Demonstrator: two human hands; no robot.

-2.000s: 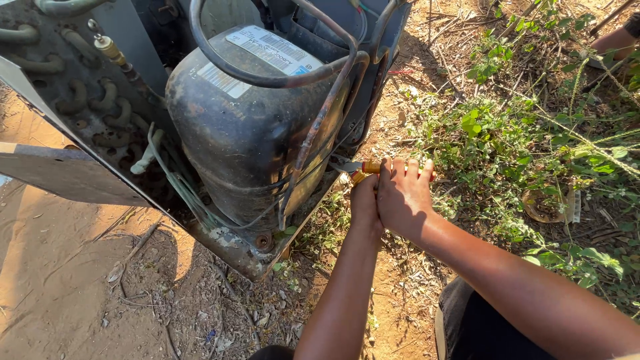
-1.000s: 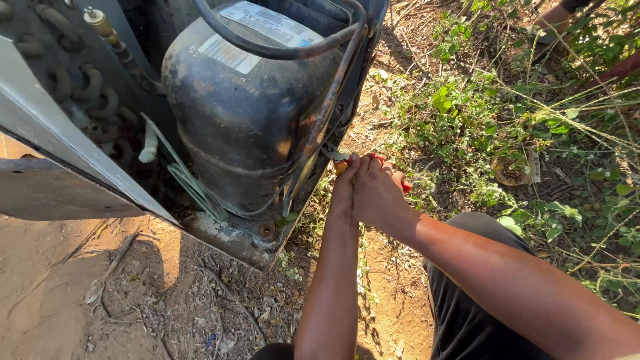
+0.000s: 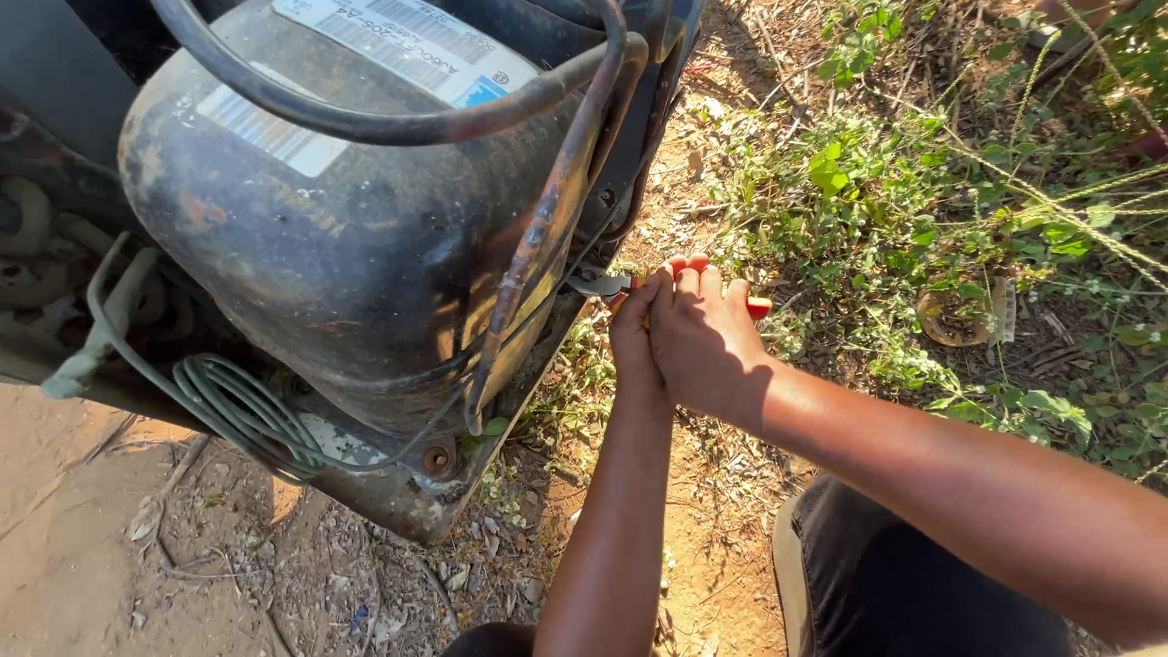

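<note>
Both my hands are wrapped round the red and yellow handles of a pair of pliers (image 3: 759, 307). My left hand (image 3: 634, 333) is nearest the metal jaws, and my right hand (image 3: 707, 342) overlaps it from the right. The jaws (image 3: 598, 286) reach to the base edge of an outdoor cooling unit, beside a black compressor (image 3: 365, 219); what they bite on cannot be made out. A rusty copper pipe (image 3: 529, 265) runs down the compressor's near side, left of the jaws.
A black bent tube (image 3: 401, 126) arches over the compressor. Coiled thin tubing (image 3: 246, 411) lies on the metal base plate (image 3: 401, 511) near a rusty bolt (image 3: 440, 459). Green weeds (image 3: 849, 201) grow at the right, over dry soil with twigs. Part of a person shows at the top right.
The view has come closer to the compressor. Both hands stay together on the pliers by the base edge throughout.
</note>
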